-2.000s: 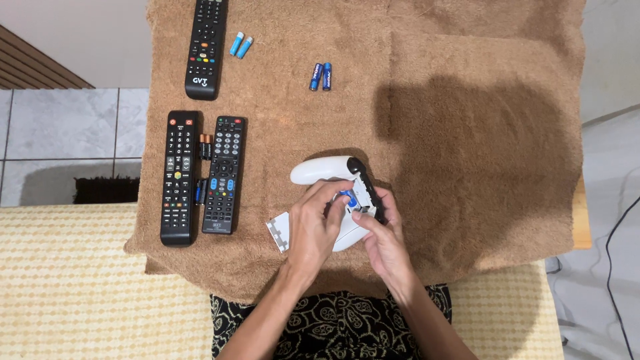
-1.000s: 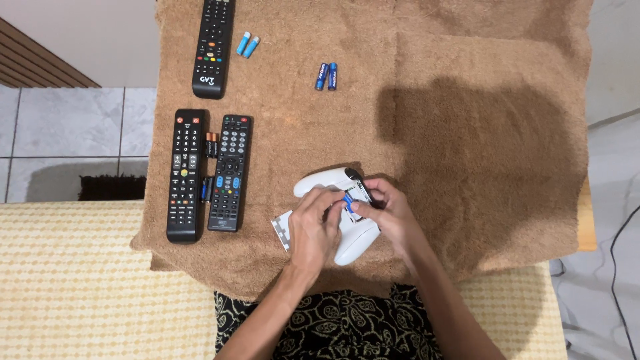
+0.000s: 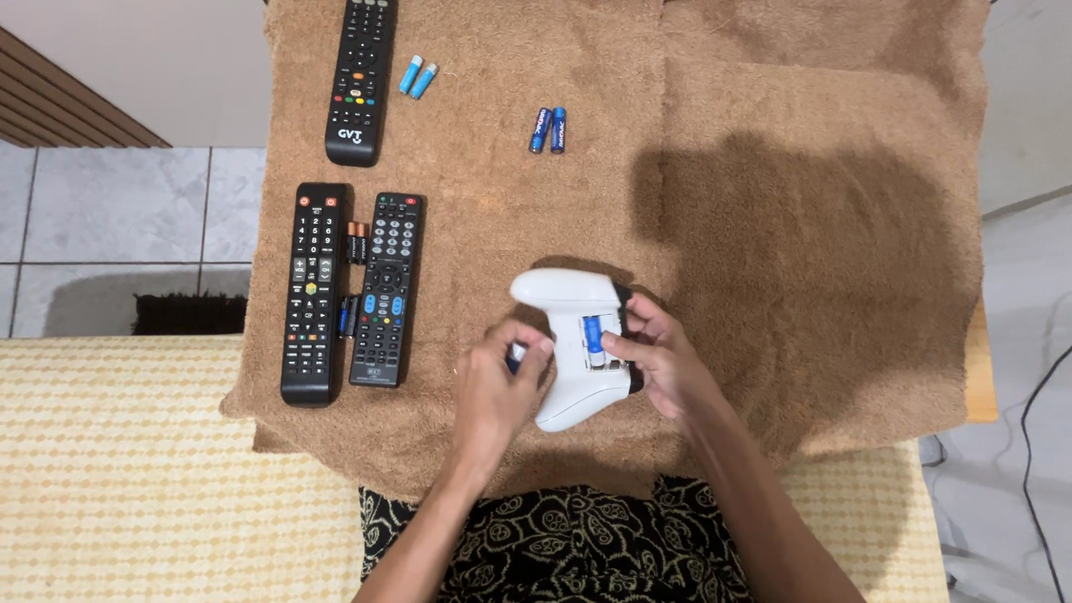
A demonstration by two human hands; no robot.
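A white game controller (image 3: 569,343) lies back side up on the brown towel, its battery bay uncovered. One blue battery (image 3: 594,334) sits in the bay. My right hand (image 3: 662,356) grips the controller's right edge, with the thumb against that battery. Just left of the controller, my left hand (image 3: 502,377) pinches a second, dark blue battery (image 3: 517,358) between thumb and fingers, partly hidden. The white battery cover seen earlier is not visible now.
Three black remote controls (image 3: 311,293), (image 3: 389,289), (image 3: 360,84) rest at the left of the brown towel (image 3: 469,209). Between the lower two are several batteries (image 3: 357,243). Two light blue batteries (image 3: 417,78) and two dark blue batteries (image 3: 548,131) lie farther back.
My left hand has moved left, off the controller's bay, with a battery in its fingers. The bay and one battery in it now show plainly.
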